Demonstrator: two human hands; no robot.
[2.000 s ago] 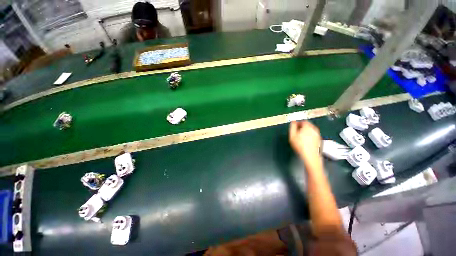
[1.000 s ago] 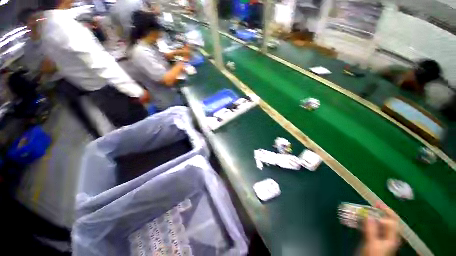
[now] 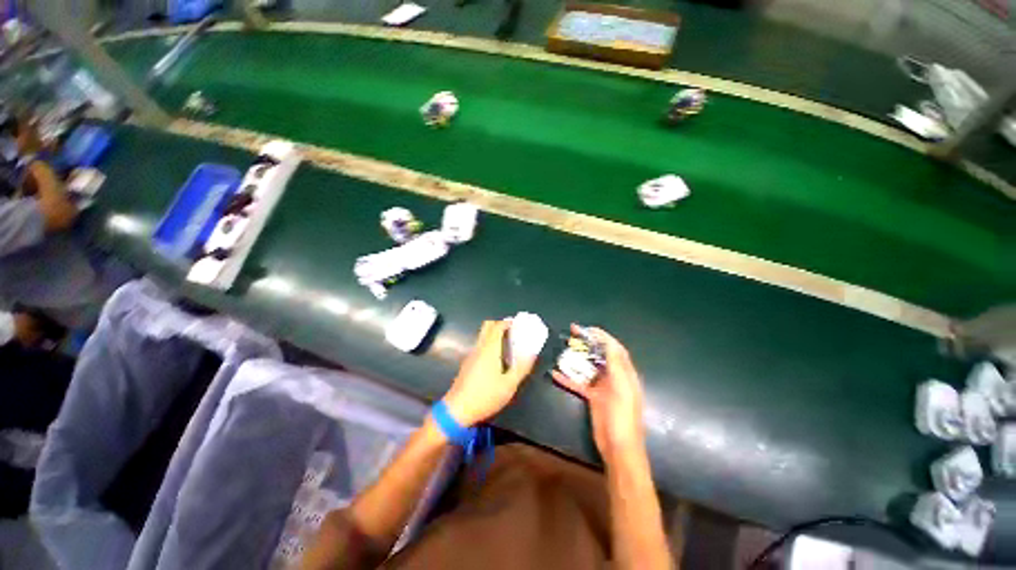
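My left hand (image 3: 488, 373), with a blue wrist strap (image 3: 451, 424), holds a white cover (image 3: 527, 337) above the bench near its front edge. My right hand (image 3: 607, 379) holds an inner assembly (image 3: 580, 356) with white, metal and yellow parts, just right of the cover. The two pieces are apart. On the bench to the left lie a white housing (image 3: 412, 325), a row of touching white pieces (image 3: 403, 258) and another inner assembly (image 3: 399, 223).
The green conveyor belt (image 3: 535, 145) carries several pieces beyond the bench. A white fixture strip (image 3: 247, 214) and blue tray (image 3: 197, 209) are at left. Lined bins (image 3: 251, 412) stand at lower left. Closed adapters (image 3: 956, 473) are grouped at right. Another person's arm (image 3: 50, 189) shows far left.
The view has swung back right from the bins. My left hand has come into view holding a white cover. My right hand has brought the inner assembly beside it, over the bench.
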